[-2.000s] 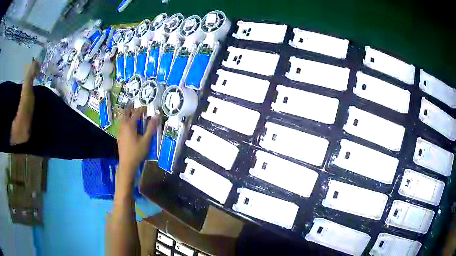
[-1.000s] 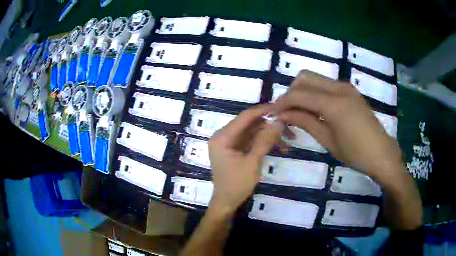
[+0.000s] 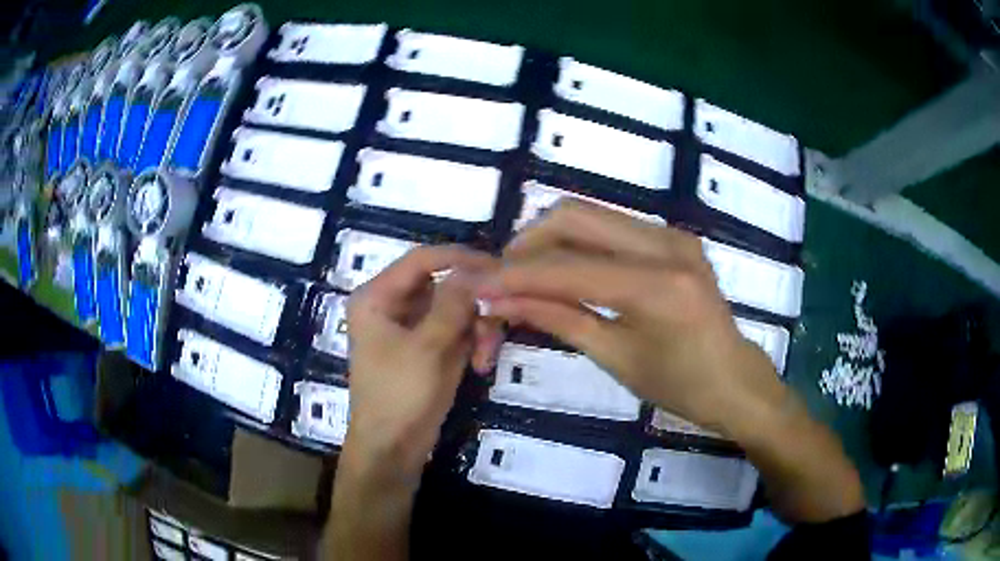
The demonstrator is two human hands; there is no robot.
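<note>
My left hand (image 3: 400, 329) and my right hand (image 3: 625, 290) meet over the middle of the black tray (image 3: 444, 466). Their fingertips touch around a tiny white button part (image 3: 484, 308); which fingers grip it is hard to tell. Another white bit (image 3: 601, 311) shows in the curled fingers of my right hand. White shell halves (image 3: 433, 184) lie in rows in the tray, each with small dark slots near its left end. My hands and forearms hide several shells in the middle.
Fan-like units with blue sections (image 3: 148, 263) stand grouped left of the tray. Loose white buttons (image 3: 855, 362) are scattered right of it, near a black box with a yellow label (image 3: 961, 438). A pale rail (image 3: 921, 236) runs at the right. An open carton (image 3: 274, 471) sits below.
My left hand came from the fan units to the tray, meeting my right hand there. Since a second ago both hands and the tray appear further left in view, fingertips still together.
</note>
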